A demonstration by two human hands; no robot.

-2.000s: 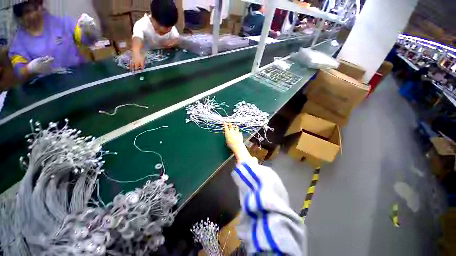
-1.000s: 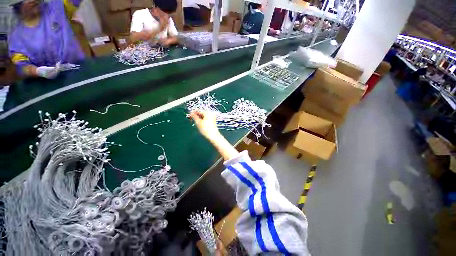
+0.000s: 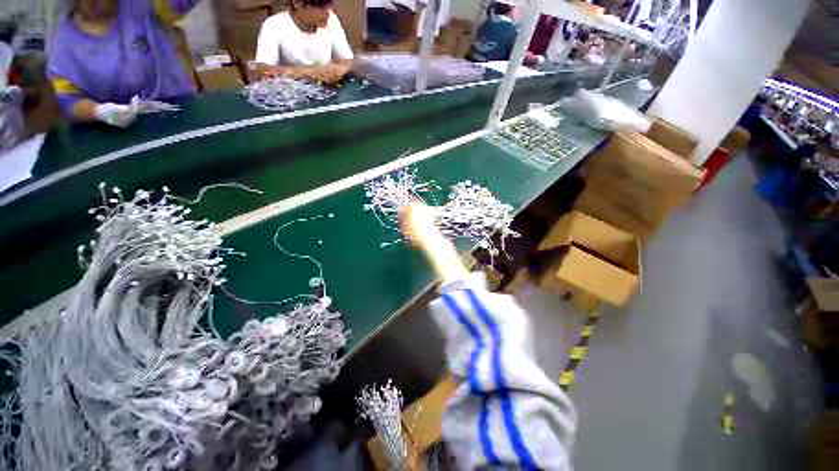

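A small pile of white cable assemblies [image 3: 474, 216] lies on the green bench. My right hand [image 3: 419, 230] reaches over it from the near side, fingertips at its left cluster of white tips; blur hides whether they grip a cable. A cable bundle [image 3: 386, 419] with splayed white tips stands up at the bottom edge. My left hand is not visible; the bundle's lower end is cut off by the edge. A large grey-white main cable pile [image 3: 120, 322] is folded over at the left, with its pale ring ends massed at the front.
A single cable [image 3: 278, 241] lies loose between the piles. A flat component panel [image 3: 534, 140] and a plastic bag [image 3: 607, 112] lie farther along. An open carton [image 3: 593, 267] stands on the floor at right. Two people sit opposite. A shelf post [image 3: 517, 69] rises behind the bench.
My right hand moved from the small pile's middle to its left cluster, and the pile's left part now looks more separate. The camera view shifted slightly. The co-worker in white raised their head.
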